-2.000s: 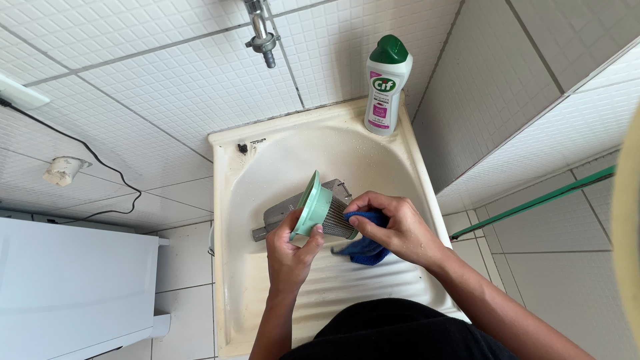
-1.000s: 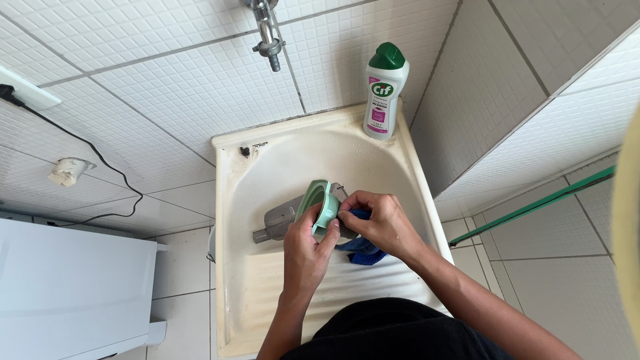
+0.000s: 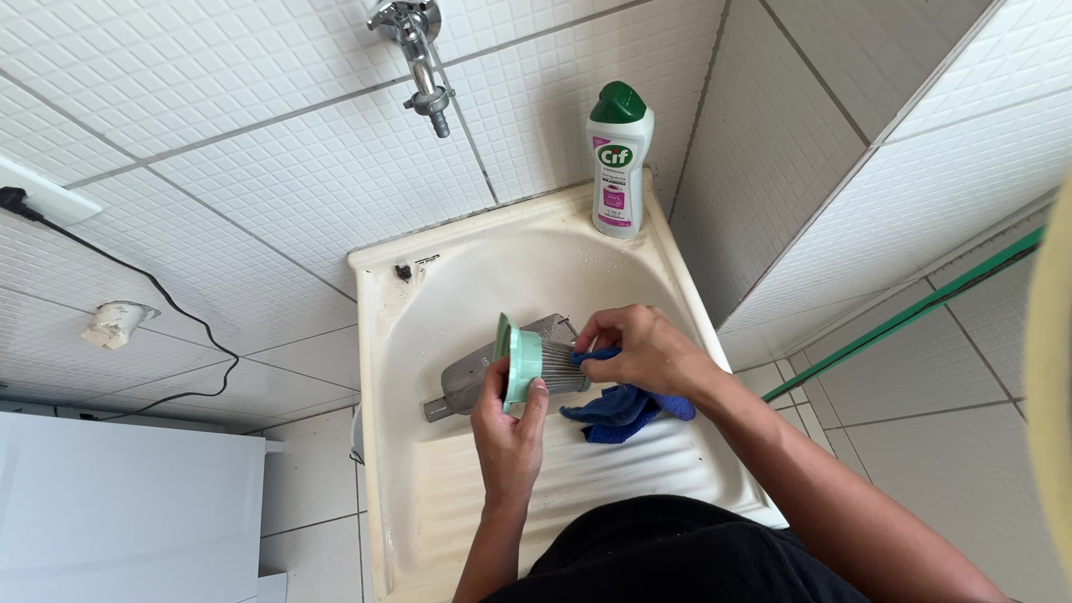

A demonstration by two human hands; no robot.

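Note:
My left hand grips the pale green plastic rim of a vacuum cleaner filter, whose grey pleated side points right. Against those pleats my right hand pinches a blue cloth; the rest of the cloth hangs down over the ribbed slope of the sink. Behind the filter, a grey plastic dust container with a short spout lies in the basin, partly hidden by the filter and my left hand.
A cream laundry sink surrounds the work. A Cif cleaner bottle stands on its back right corner. Above the sink a metal tap juts from the tiled wall. A white appliance is at the left, with a black cable above it.
The filter has turned in my left hand since one second ago, so more of its pleated side shows. My right hand stays at the filter with the blue cloth.

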